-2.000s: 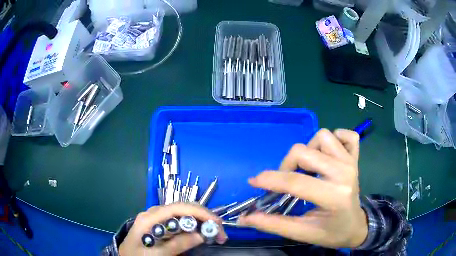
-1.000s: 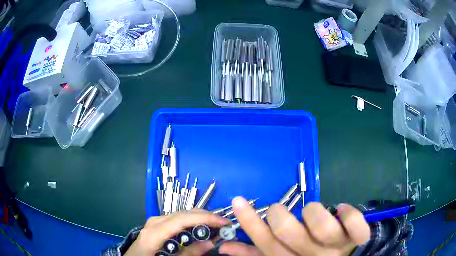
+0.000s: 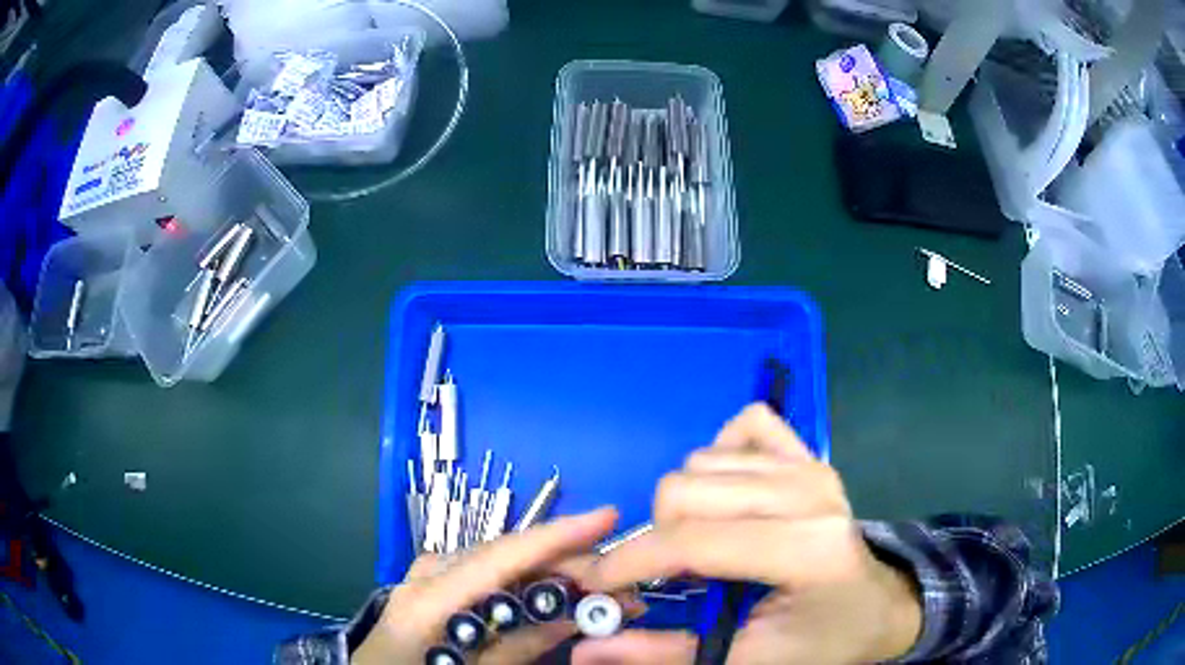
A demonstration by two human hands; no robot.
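Note:
My left hand [image 3: 487,585] holds a fan of several silver metal cylinder parts [image 3: 546,599], round ends up, at the near edge of the blue parts tray [image 3: 611,301]. My right hand [image 3: 767,552] is beside it, its fingers at the rightmost, pale-ended part [image 3: 598,614]. A dark, slim marker pen [image 3: 723,626] is held in my right hand, pointing away from me at its upper end. Loose silver parts [image 3: 448,422] lie in the tray's left side. More parts lie partly hidden behind my hands.
A clear packing box [image 3: 559,169] with rows of parts stands beyond the tray. Clear bins [image 3: 293,279] and a white carton [image 3: 130,150] are left. A black pouch [image 3: 916,188], tape roll [image 3: 903,50], printed packet [image 3: 858,88] and right-hand clear bin [image 3: 1040,305] are right.
The pen has turned from pointing right to upright in my right hand. My right hand has moved back in over the tray after dropping low. The fanned parts have shifted slightly in my left hand.

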